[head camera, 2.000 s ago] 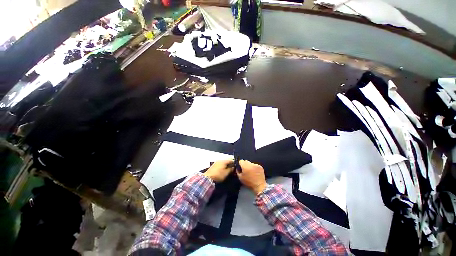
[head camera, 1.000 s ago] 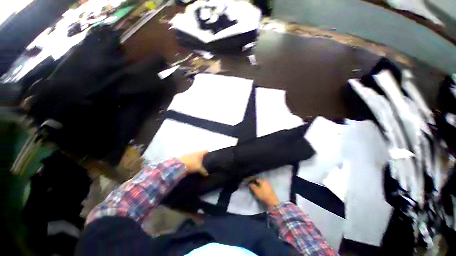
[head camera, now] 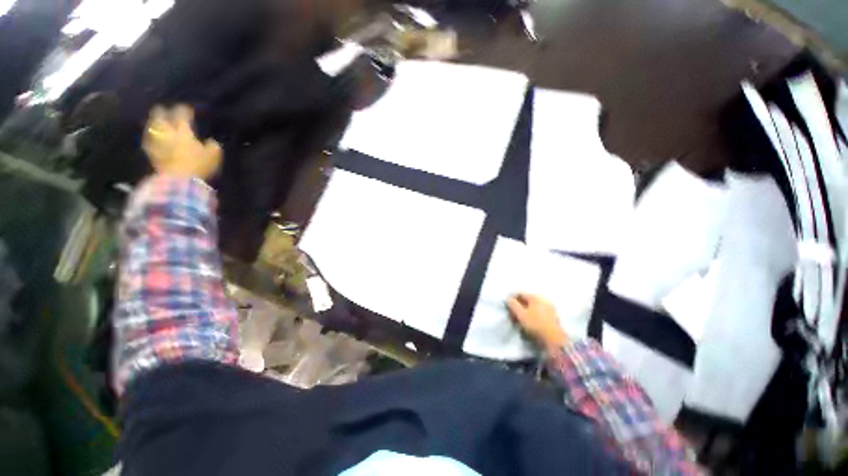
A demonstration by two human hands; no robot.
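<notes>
My left hand [head camera: 181, 144] is blurred at the left, over a large heap of black cloth [head camera: 251, 139]. Its fingers look apart, and I see nothing held in it. My right hand [head camera: 537, 321] rests with curled fingers on a small white fused piece [head camera: 502, 288] near the table's front edge; whether it pinches anything is unclear. Larger white pieces lie flat on black cloth beyond it: one at the back [head camera: 446, 121], one at front left [head camera: 400, 246] and a tall one [head camera: 572, 177]. More white pieces [head camera: 744, 297] lie to the right.
Long narrow white strips [head camera: 800, 158] lie on black at the far right. Small scraps [head camera: 428, 42] lie on the dark table [head camera: 660, 84] at the back. A small white tag [head camera: 319, 292] lies at the front left edge. Pale scraps [head camera: 298, 344] are below the table edge.
The rolled black bundle has gone from over the white pieces. My left hand has let it go and moved left to the black heap. The view has shifted down and turned.
</notes>
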